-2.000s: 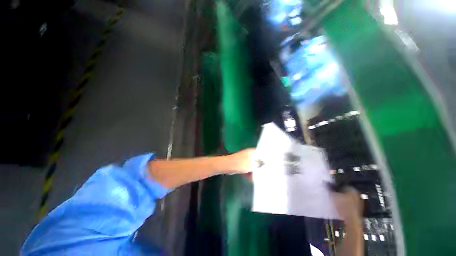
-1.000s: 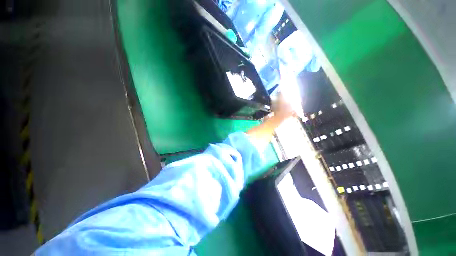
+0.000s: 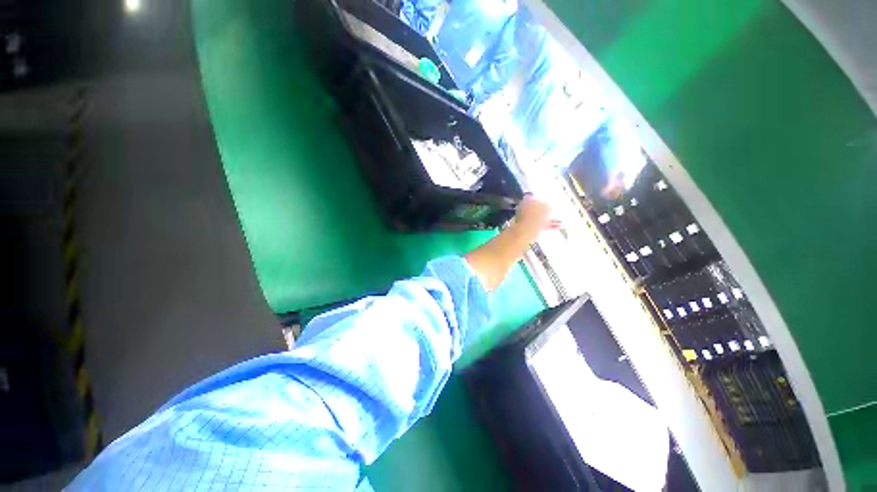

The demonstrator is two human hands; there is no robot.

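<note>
My left hand [image 3: 535, 213] reaches in from the lower left in a blue sleeve. It is at the near corner of a black bin [image 3: 385, 159]; glare hides whether its fingers grip the rim. White crumpled material [image 3: 449, 163] lies inside this bin. A second black bin [image 3: 510, 408] stands nearer, at the bottom, with white sheets [image 3: 615, 423] across its opening. My right hand is not in view.
The bins stand on a green-matted bench [image 3: 240, 144]. Another black bin [image 3: 385, 38] is beyond. A person in blue [image 3: 524, 77] is across the bright conveyor rail [image 3: 615, 298]. Small labelled black boxes [image 3: 712, 307] line a shelf. A green panel [image 3: 750, 173] curves along the right.
The printed sheet held in both hands two seconds ago is no longer held in view. My left hand has reached to the bin corner and stayed there over the last second. My right hand has left the picture.
</note>
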